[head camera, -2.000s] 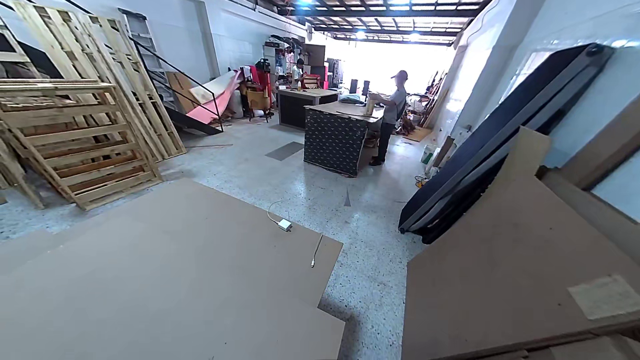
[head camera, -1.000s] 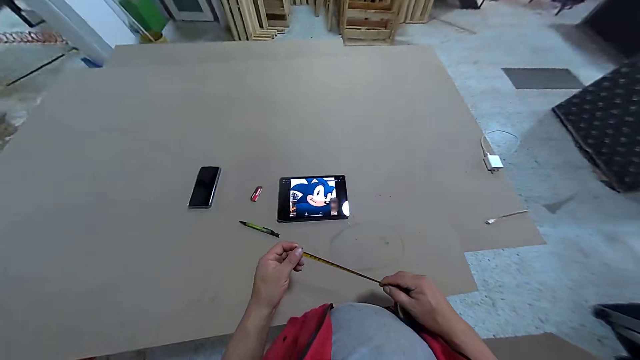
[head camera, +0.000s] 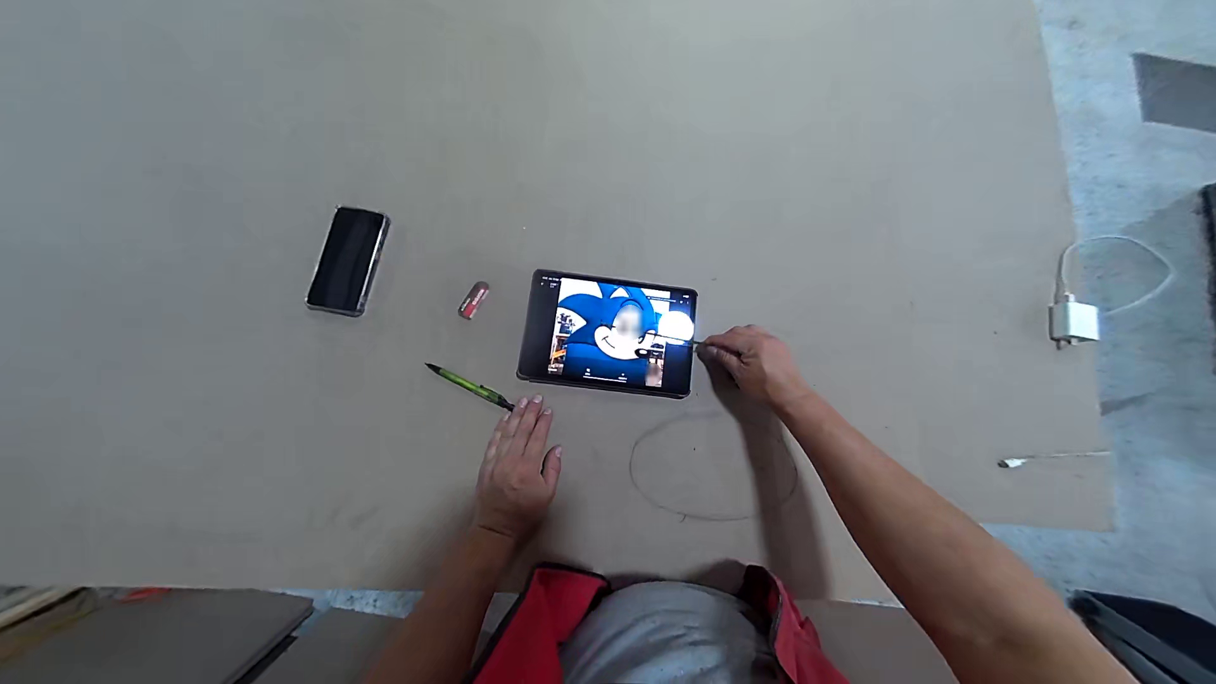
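Observation:
A tablet (head camera: 608, 332) lies on the large brown board with a blue cartoon figure on its lit screen. My right hand (head camera: 755, 361) is at its right edge, thumb and fingers pinching a thin dark pointed object (head camera: 686, 341) whose tip reaches over the screen; its exact kind is unclear. My left hand (head camera: 518, 470) rests palm down on the board below the tablet, fingertips at the end of a green pen (head camera: 468, 385). A faint circle (head camera: 635, 475) is marked on the board between my hands. A small red-and-silver item (head camera: 473, 300) lies left of the tablet.
A black phone (head camera: 348, 261) lies at the left on the board (head camera: 807, 142). Toward the right edge are a white charger (head camera: 1074, 321) with a looped cable and a white cable plug (head camera: 1013, 463). Speckled floor (head camera: 1154, 380) shows beyond that edge.
One second ago my hands held a stretched tape measure near the board's front edge; it is not visible now. My right hand has moved up to the tablet. The view has swung strongly down.

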